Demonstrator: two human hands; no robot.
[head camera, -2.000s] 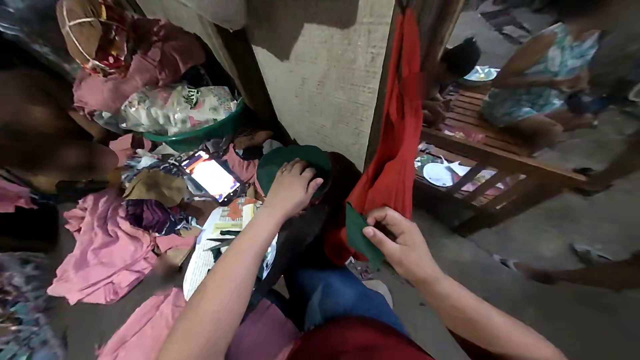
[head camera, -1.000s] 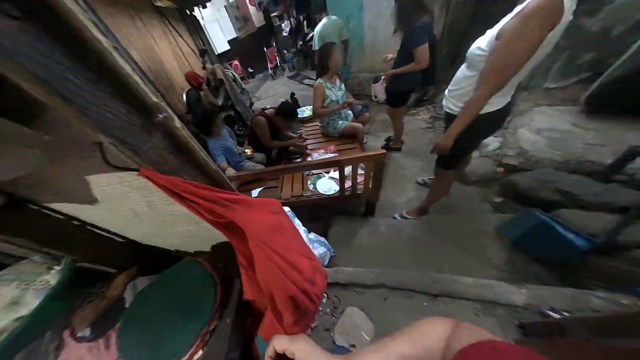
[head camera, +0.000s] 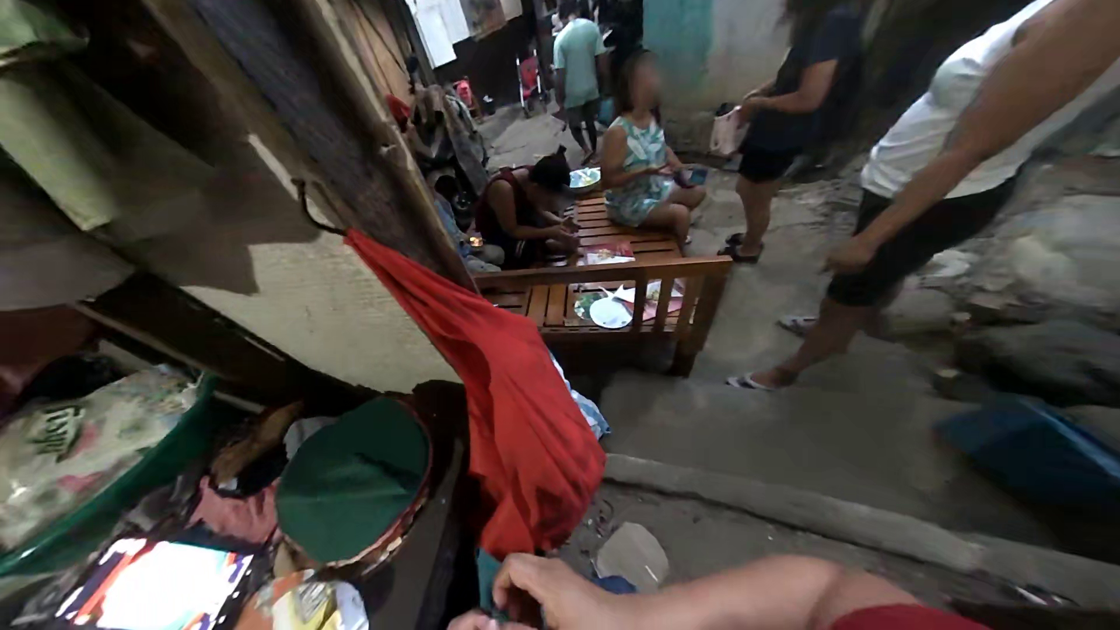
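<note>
At the bottom edge of the head view, my right hand (head camera: 556, 591) has its fingers curled on a bit of green cloth (head camera: 488, 573), just below a hanging red cloth (head camera: 512, 394). Only fingertips of my left hand (head camera: 479, 621) show beside it, the rest cut off by the frame; what they hold cannot be made out. The red cloth hangs from a hook on a wooden post. To the left, a round pad of dark green cloth (head camera: 354, 481) lies on top of a round container. A lit screen (head camera: 157, 584) lies at the lower left.
A green basin (head camera: 114, 494) with a filled plastic bag stands left. Beyond the post, people sit on a slatted wooden bench (head camera: 604, 280) holding plates and papers. A person in a white top (head camera: 945, 114) stands on the right path, near a blue container (head camera: 1032, 446). A concrete ledge (head camera: 787, 507) crosses below.
The view has swung up and right since the oldest frame. My left hand has left the round green pad, where it lay two seconds ago. My right hand still has green cloth.
</note>
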